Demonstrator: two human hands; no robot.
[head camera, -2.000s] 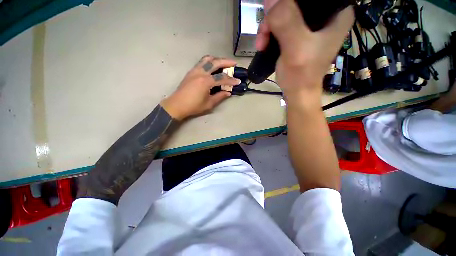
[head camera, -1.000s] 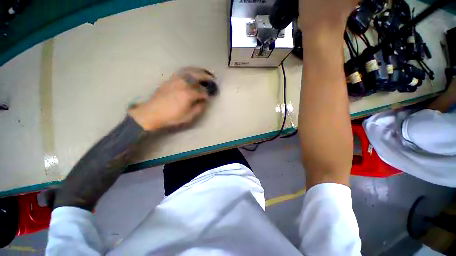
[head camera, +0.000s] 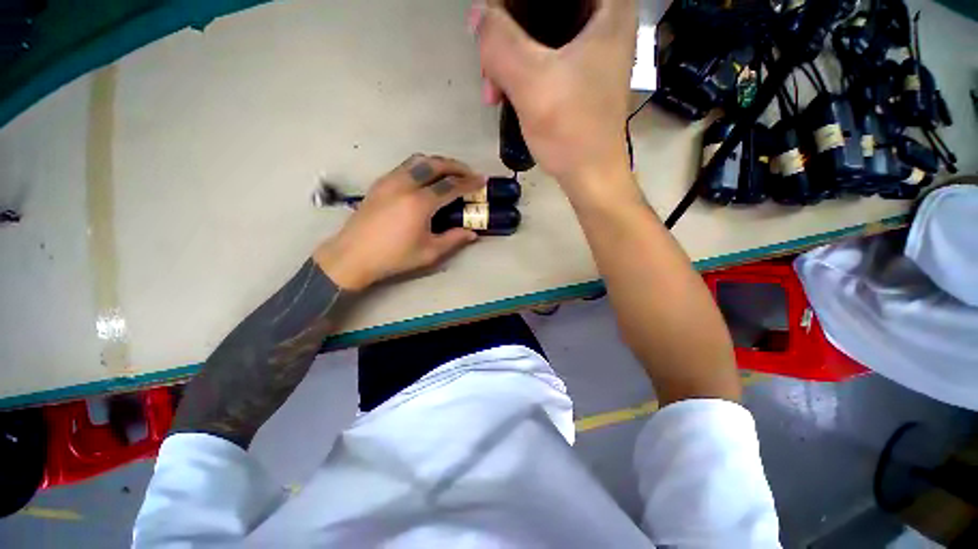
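Note:
A black twin-barrel unit (head camera: 500, 220) with a cream label lies flat on the bench. My left hand (head camera: 413, 214), with a tattooed forearm, holds it from its left side. A blurred cable lead with a pale tip (head camera: 327, 194) sticks out left of my hand. My right hand (head camera: 568, 97) is shut around the black electric screwdriver (head camera: 516, 139), held upright at the top. The bit meets the right end of the upper barrel. Whether a screw is at the bit cannot be seen.
A pile of black units with leads (head camera: 826, 123) lies at the right. The white screw feeder (head camera: 645, 59) is mostly hidden behind my right hand. The thick screwdriver cord (head camera: 740, 129) crosses the bench. A person's white sleeve (head camera: 895, 290) and a red stool (head camera: 767, 311) are at the right edge.
The screwdriver has moved from the feeder left and down to the unit. My left hand has stopped blurring and now holds the unit flat, its lead pointing left instead of right as earlier.

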